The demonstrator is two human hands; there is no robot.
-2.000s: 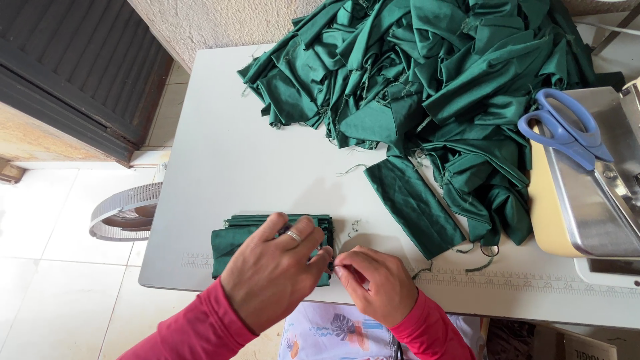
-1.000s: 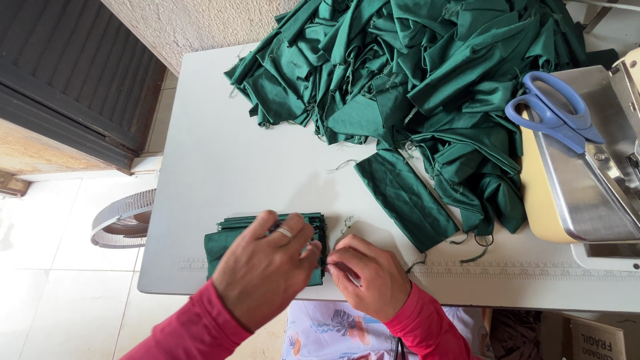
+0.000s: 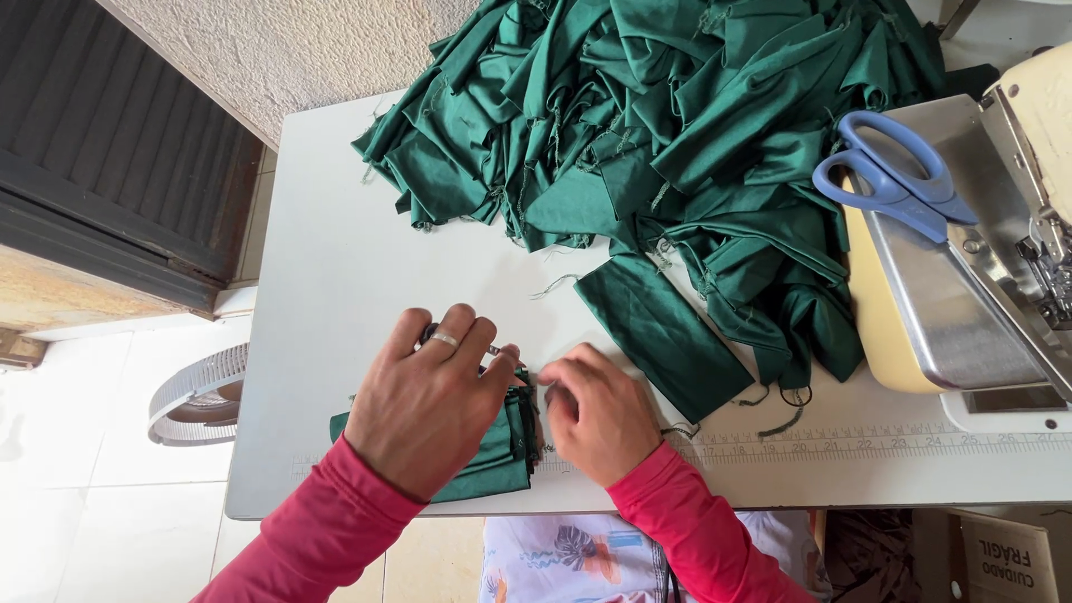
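Note:
My left hand, with a ring on one finger, is over a stack of folded dark green fabric pieces at the table's front edge. Between its fingers shows part of a small dark and metal tool, mostly hidden. Just right of the stack's frayed edge is my right hand, its fingers curled; whether they pinch anything is hidden. A single flat green fabric piece lies beyond it, beside a large heap of green fabric with loose threads.
Blue-handled scissors rest on the metal plate of a sewing machine at the right. A printed ruler scale runs along the white table's front. A round fan stands left of the table, and a cardboard box is below right.
My left hand has lifted its fingers off the stack's edge, and the small tool shows between them. My right hand has parted a little from the left.

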